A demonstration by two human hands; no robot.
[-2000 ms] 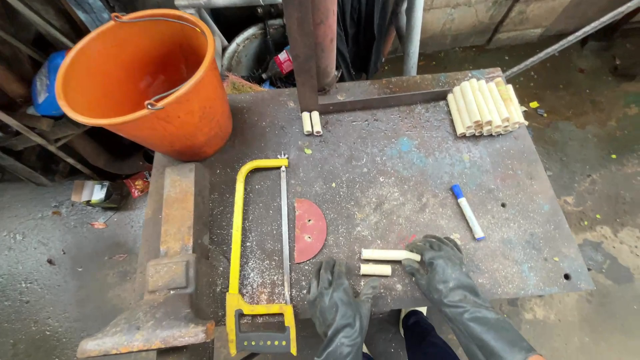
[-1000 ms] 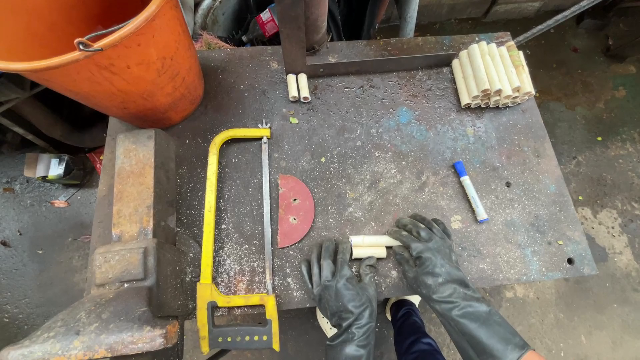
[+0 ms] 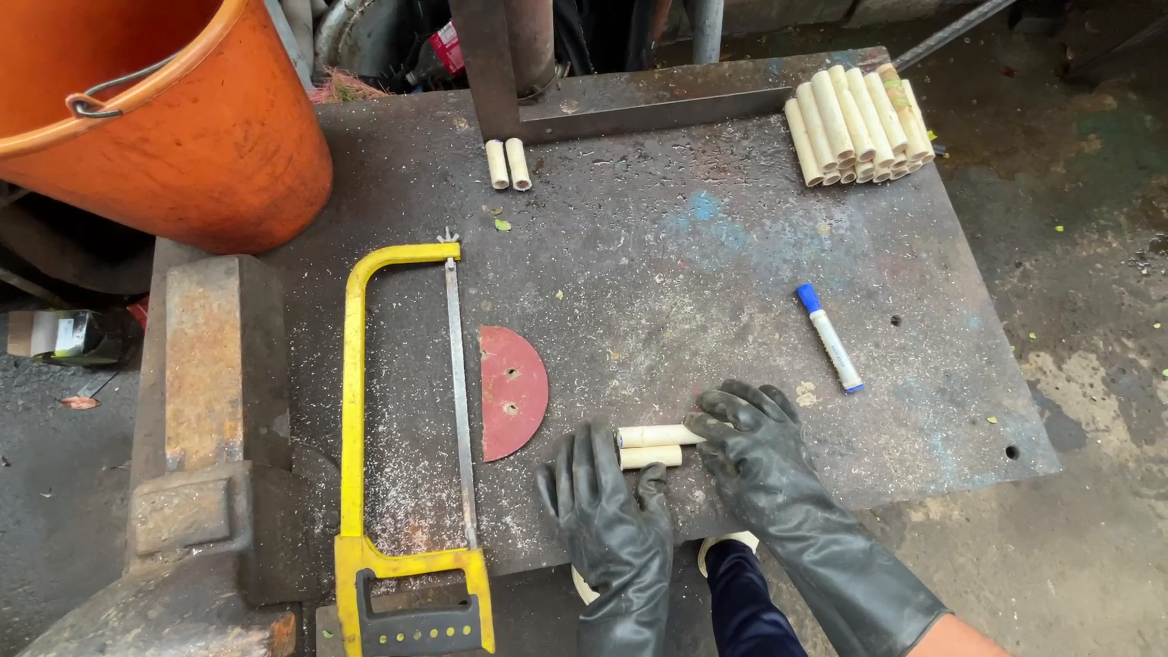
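Two cream plastic tubes lie side by side near the table's front edge: a longer tube [image 3: 659, 435] and a shorter tube [image 3: 651, 457] in front of it. In a black rubber glove, my right hand [image 3: 753, 443] has its fingertips on the right end of the longer tube. My left hand [image 3: 610, 511], gloved alike, lies palm down with fingers spread, its thumb at the shorter tube. To the left are a red half-disc of sandpaper [image 3: 513, 392] and a yellow hacksaw [image 3: 354, 401]. A blue-capped marker [image 3: 830, 339] lies right of my hands.
A stack of cut tubes [image 3: 858, 128] sits at the metal table's [image 3: 620, 237] back right corner. Two short tubes [image 3: 507, 166] stand apart near a steel upright [image 3: 485, 64]. An orange bucket [image 3: 265, 128] and a rusty bench vise [image 3: 205, 365] occupy the left side.
The longer tube has shifted left over the shorter one; their left ends now nearly line up. My right hand has moved left with it. The view is closer to the table.
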